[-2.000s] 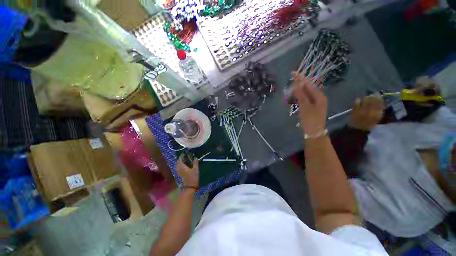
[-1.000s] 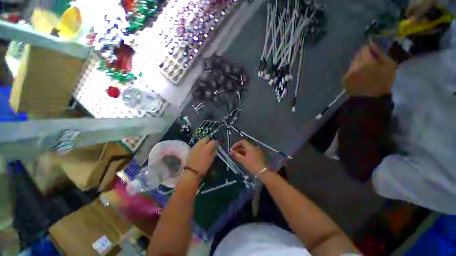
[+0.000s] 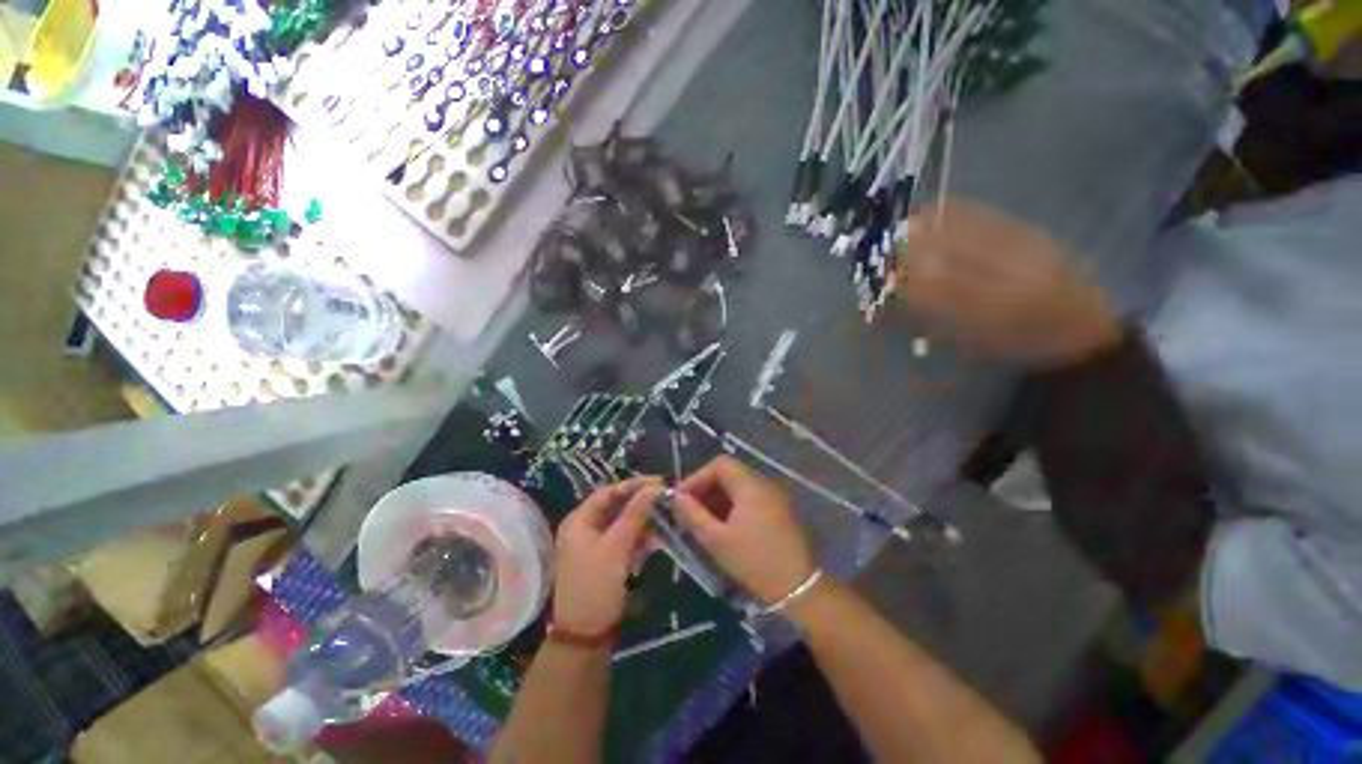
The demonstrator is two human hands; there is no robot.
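Note:
My left hand (image 3: 598, 560) and my right hand (image 3: 751, 534) meet over the green mat. Their fingertips pinch a tiny whitish piece (image 3: 668, 494) between them; its details are too small to tell. Several thin white leads (image 3: 702, 570) lie under and beside my hands. A row of small green-black striped ends (image 3: 595, 436) is fanned out just above my left hand. Two longer leads (image 3: 792, 475) slant down to the right of my right hand. A loose grey-brown clump of parts (image 3: 635, 239) lies above.
A white-pink tape roll (image 3: 381, 523) with a tilted clear bottle (image 3: 356, 645) is at left. A red-capped bottle (image 3: 306, 314) lies on a perforated tray (image 3: 127, 321). A pale metal upright (image 3: 179, 470) crosses the left. Another person's blurred hand (image 3: 1001, 291) is beside a white lead bundle (image 3: 889, 112).
My hands, first far apart, have come together at the fingertips. The view has moved closer to the mat. The other person's hand has moved to the lead bundle, and another lead now lies at right.

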